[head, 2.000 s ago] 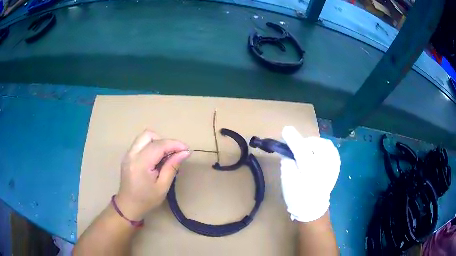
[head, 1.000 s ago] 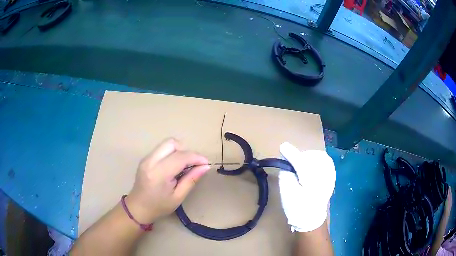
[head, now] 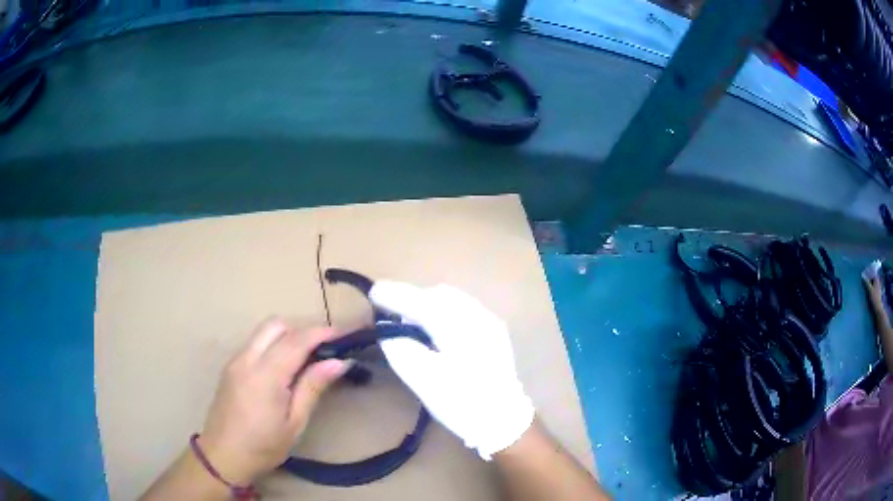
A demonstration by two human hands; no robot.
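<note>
A black headband [head: 357, 472] lies curved on the cardboard mat [head: 186, 284]. My bare left hand [head: 250, 411] pinches its left end; the fingers hide the tip. My right hand [head: 455, 362], in a white glove, is closed on a small black curved yoke [head: 377, 336], which meets my left fingertips. The exact join is hidden. Another yoke [head: 345, 277] lies behind my hands, partly covered by the glove. A thin dark wire [head: 320, 269] stands out on the mat beyond it.
A tangled pile of black headbands [head: 754, 382] is on the blue-green bench at right. A headband assembly [head: 485, 98] lies on the green strip ahead, another [head: 22, 98] at far left. A green post [head: 666, 127] rises at right. A person's pink clothing [head: 857, 450] shows at lower right.
My right hand has moved left with the yoke, up to my left fingertips. The gap with the thin wire between them has closed. The view has shifted, and the mat appears farther left.
</note>
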